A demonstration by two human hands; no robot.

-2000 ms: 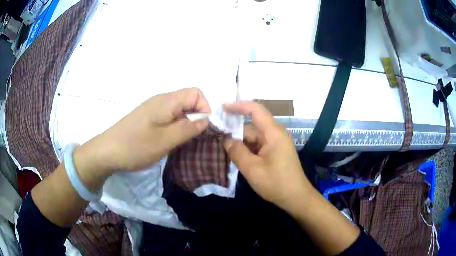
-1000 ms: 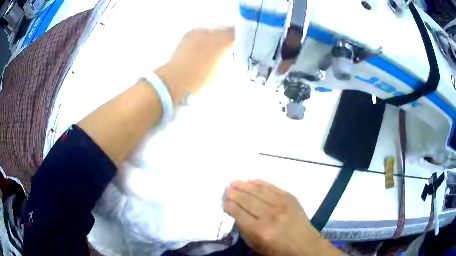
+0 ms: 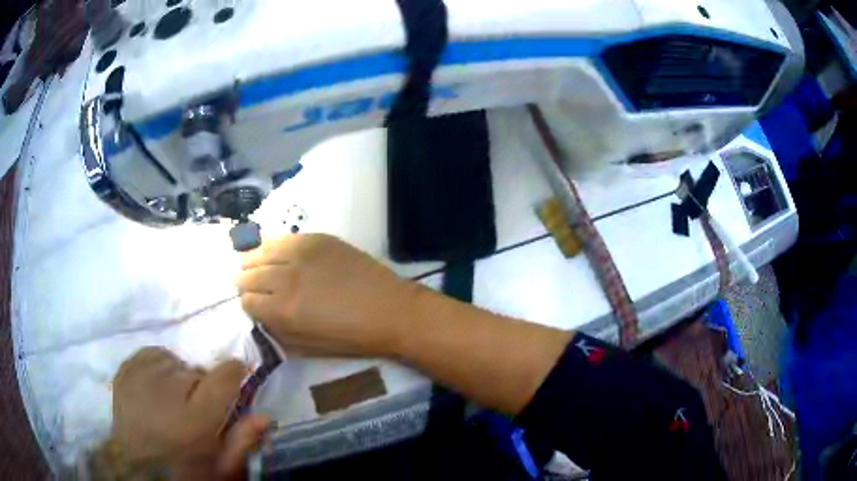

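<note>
The white quilted panel [image 3: 85, 291] lies across the left of the table, overexposed under the lamp by the presser foot area of the sewing machine [image 3: 319, 99]. My left hand [image 3: 179, 404], blurred at the bottom left, grips the panel's edge, with a narrow checked strip [image 3: 246, 393] showing between the fingers. My right hand [image 3: 310, 291] is just below the needle area, fingers curled down on the panel's edge at the end of the strip; its fingertips are lost in glare. The needle itself is not clear.
A black rectangle [image 3: 442, 188] on a dark strap lies right of my right hand. A yellow piece [image 3: 561, 227] and a hanging checked strip [image 3: 601, 272] are further right. A brown patch [image 3: 349, 390] is near the scaled front edge. Checked fabric [image 3: 681, 376] hangs at lower right.
The view has turned right, showing more of the machine. My right hand has moved up to the needle area. My left hand has come down from beside the machine head to the panel's near edge.
</note>
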